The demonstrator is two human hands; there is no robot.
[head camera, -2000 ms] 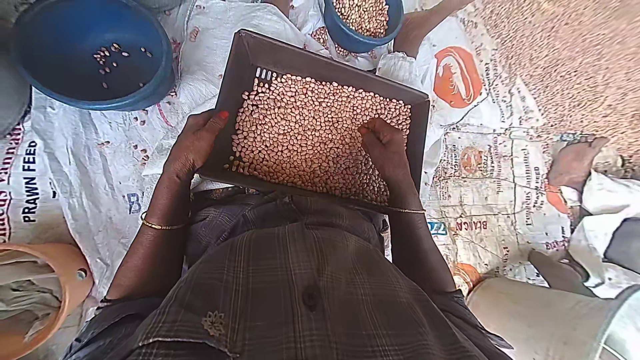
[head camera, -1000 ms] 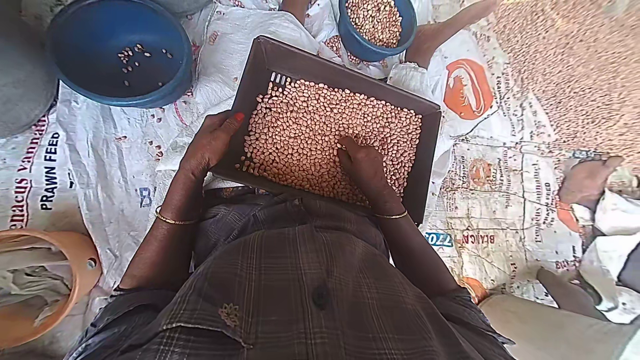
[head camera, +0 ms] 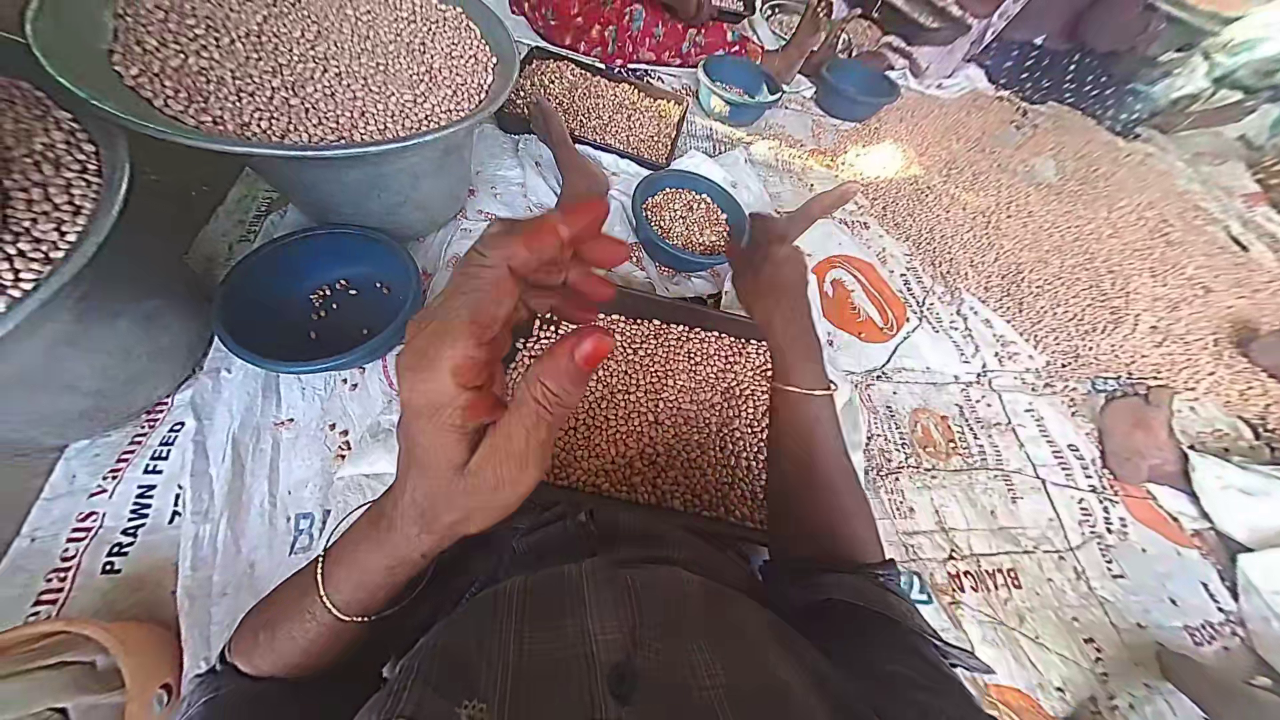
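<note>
A dark rectangular tray (head camera: 590,495) full of reddish-brown nuts or seeds (head camera: 660,420) rests at my lap. My left hand (head camera: 500,370) is raised in front of the tray's left part, palm turned inward, fingers spread and slightly curled, holding nothing. Above the tray's upper right corner is my right hand (head camera: 775,255), its fingers apart and one pointing up to the right. No held thing shows in it. Just beyond the tray, beside my right hand, stands a small blue bowl (head camera: 650,245) of nuts. Each wrist wears a thin bangle.
At left are a blue basin (head camera: 235,320) with a few nuts, a large metal tub (head camera: 380,185) heaped with nuts, and an orange container (head camera: 140,650). Other people sit beyond, near another tray (head camera: 675,140) and blue bowls (head camera: 855,100). Nuts spread (head camera: 1080,240) over the right ground.
My left hand has let go of the tray's left edge and risen. My right hand has left the nuts and moved up past the tray's far edge. The view has tilted up.
</note>
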